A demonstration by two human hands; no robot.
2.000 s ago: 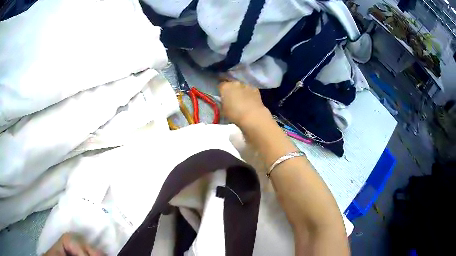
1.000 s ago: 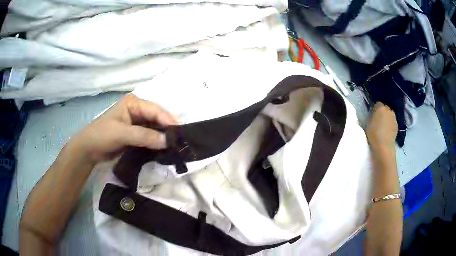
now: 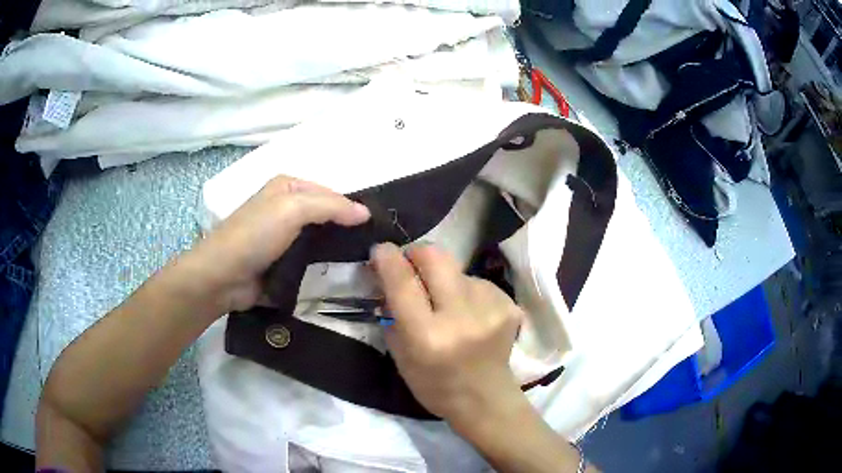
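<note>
White trousers (image 3: 646,305) lie in front of me with their dark waistband (image 3: 591,231) forming an open ring. A brass-coloured button (image 3: 278,335) shows on the waistband end at the left. My left hand (image 3: 268,231) grips the upper left part of the waistband, thumb on top. My right hand (image 3: 452,323) is over the ring, its fingertips at the waistband's lower edge beside a loose thread (image 3: 397,224). It holds thread snips (image 3: 346,309), whose dark blades point left out of the palm; the grip is mostly hidden, with a bit of blue showing.
Folded white trousers (image 3: 277,55) are piled at the back left, with a white label (image 3: 61,108). Dark and white garments (image 3: 683,83) are heaped at the upper right. Red-handled scissors (image 3: 548,91) lie between the piles. A blue bin (image 3: 743,342) is below the table's right edge.
My right hand has come from the right side onto the waistband, now with the snips in it. My left hand still holds the waistband, slightly further right. The scissors are now more covered.
</note>
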